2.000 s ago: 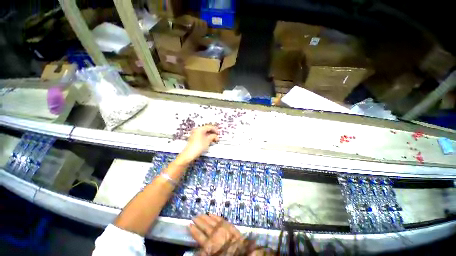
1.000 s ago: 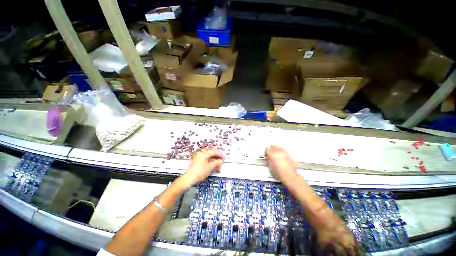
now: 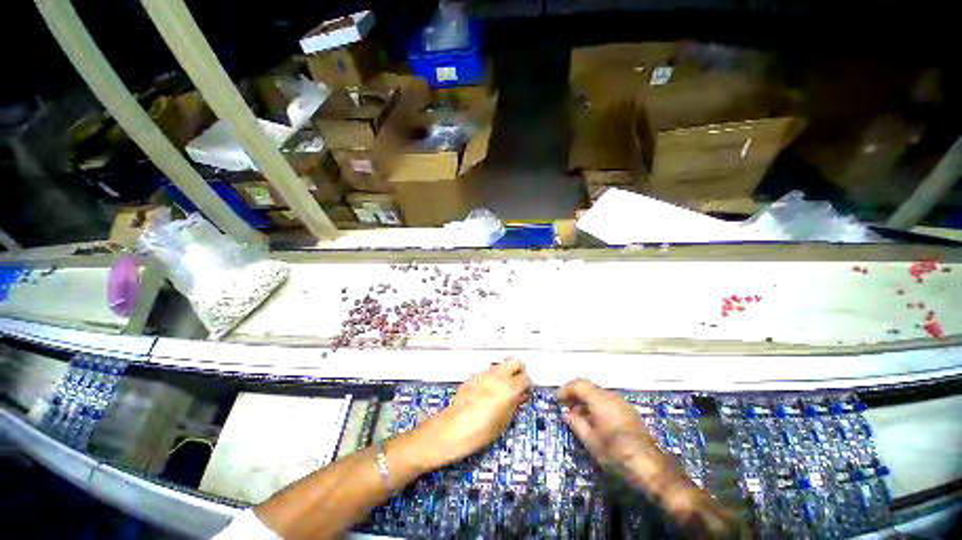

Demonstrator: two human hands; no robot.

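A circuit board panel [image 3: 538,464], bluish-silver with blue parts, lies in the railed channel before me. My left hand [image 3: 491,399], with a band at the wrist, is over the panel's far edge, fingertips close together. My right hand [image 3: 601,417] is just right of it over the same panel, fingers curled. Any small part between the fingertips is too small to see. A loose pile of dark red components [image 3: 396,316] lies on the white shelf behind the rail.
A clear plastic bag of pale parts [image 3: 227,290] and a pink-purple object [image 3: 123,285] are at the left. Bright red components [image 3: 735,305] lie farther right. Another panel [image 3: 807,454] is at the right, one [image 3: 84,396] at the left. Cardboard cartons [image 3: 717,158] stand behind.
Both hands have moved back from the shelf to the panel's far edge and come closer together. The panel in front now nearly meets the right one. The view has shifted slightly.
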